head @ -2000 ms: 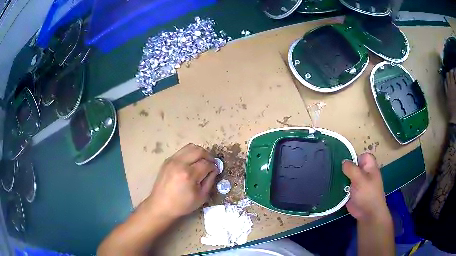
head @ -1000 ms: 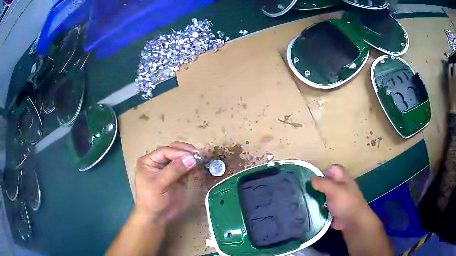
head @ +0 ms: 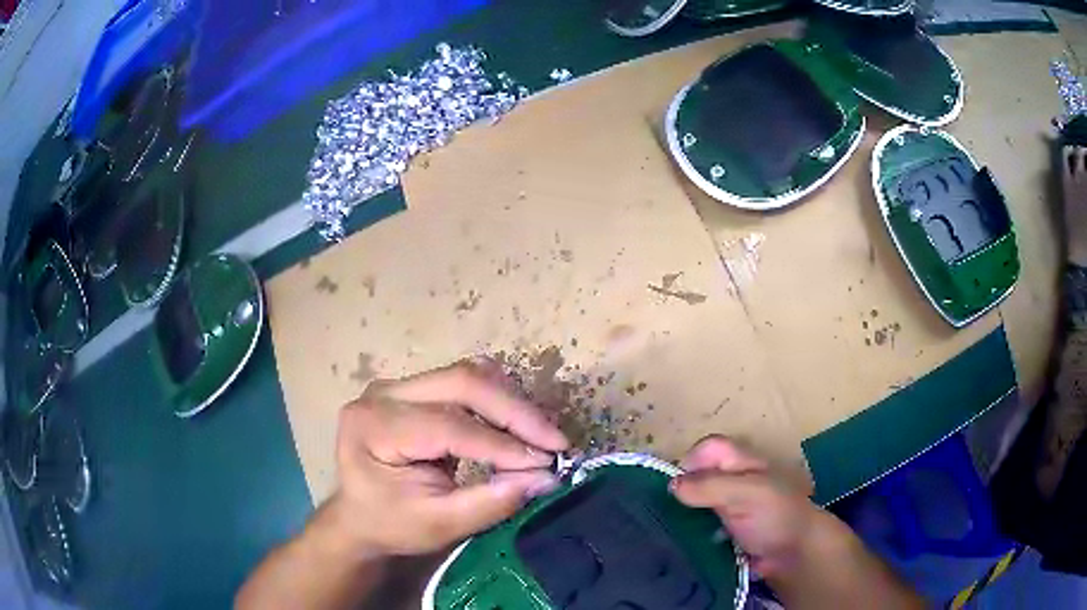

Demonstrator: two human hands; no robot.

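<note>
A glossy green housing [head: 486,570] with a pale rim and dark recessed panel lies at the near edge, cut off by the bottom of the picture. My right hand [head: 751,506] grips its rim at the upper right. My left hand [head: 447,459] pinches a small silver fitting [head: 563,465] between thumb and fingertips at the housing's top rim. Whether the fitting is seated in a hole cannot be told. The discs and white paper are hidden or out of view.
A heap of silver fittings [head: 399,125] lies at upper left beside blue bins [head: 286,60]. Green housings lie at left [head: 212,334] and upper right [head: 769,125]. Stained cardboard [head: 572,215] covers the bench. Another person's forearm [head: 1069,340] shows at far right.
The housing has moved down towards me and turned. My left hand has moved right with the fitting, from beside the disc to the housing's rim. My right hand still holds the housing.
</note>
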